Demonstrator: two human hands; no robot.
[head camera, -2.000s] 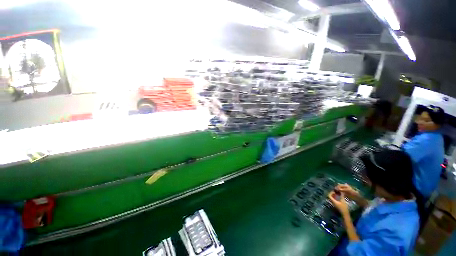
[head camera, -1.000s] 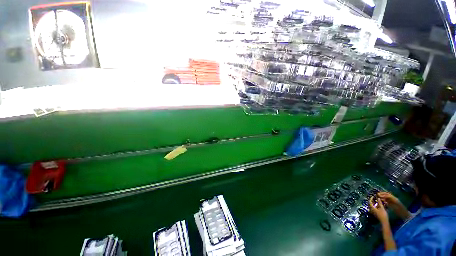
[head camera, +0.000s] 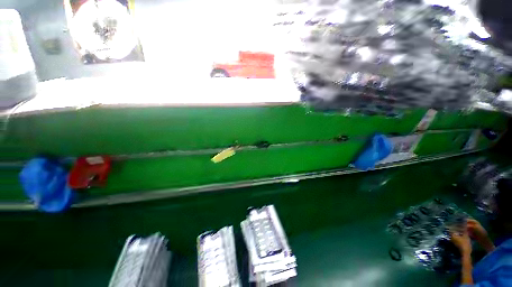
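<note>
Neither of my hands is in the picture. Nearest in front of me, three piles of white slotted sheets stand on the dark-green bench: a left pile, a middle pile and a right pile. The right pile shows a dark outline and rows of openings on top. The left and middle piles are cut off by the lower edge. To the right lies a clear blister tray with dark rings, and one loose black ring lies beside it. The picture is blurred.
Another person's hands are over the clear tray at the right. Blurred stacked trays fill the upper shelf. A red holder, blue bag, second blue bag and yellow tag hang along the green backboard.
My view has turned left and down. The piles show more fully, and the other person has shifted toward the right edge. No hand of mine has appeared.
</note>
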